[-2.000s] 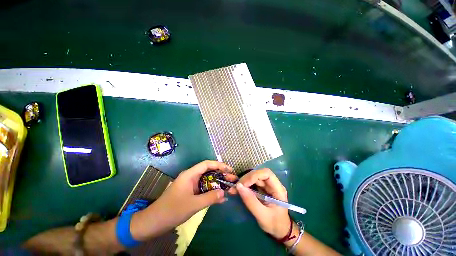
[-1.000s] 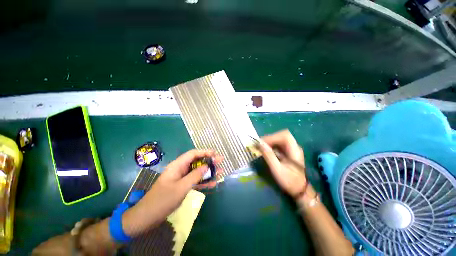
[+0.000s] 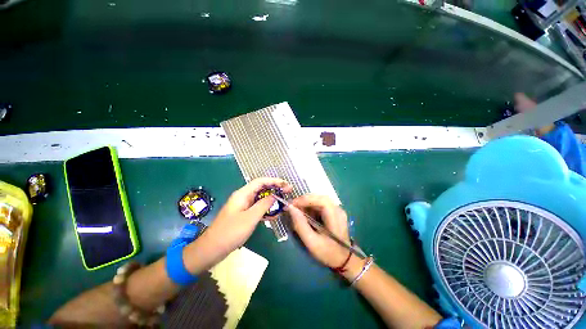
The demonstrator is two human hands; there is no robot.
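Note:
My left hand [image 3: 241, 209], with a blue wrist band, holds a round electronic module [image 3: 271, 200] in its fingertips. My right hand [image 3: 319, 226] holds thin tweezers [image 3: 321, 230], their tip at the module's open face. Whether the tip grips a piece is too small to tell. A striped adhesive sheet [image 3: 273, 142] lies just beyond my hands, across the white rail. A second striped sheet with cream backing [image 3: 243, 276] lies partly under my left forearm. Another module [image 3: 195, 204] lies on the bench left of my left hand.
A green-cased smartphone [image 3: 101, 207], a module [image 3: 37, 187] and a yellow tray [image 3: 24, 212] of amber bags lie left. A blue fan [image 3: 507, 168] stands right. Beyond the white rail [image 3: 398, 137], a module [image 3: 218, 81] lies on the belt. Another person's hand [image 3: 525, 103] shows at upper right.
My right hand has moved left from the striped sheet to the module, bringing the tweezers to it. The view has shifted slightly. Another person's hand and blue sleeve have appeared at the right.

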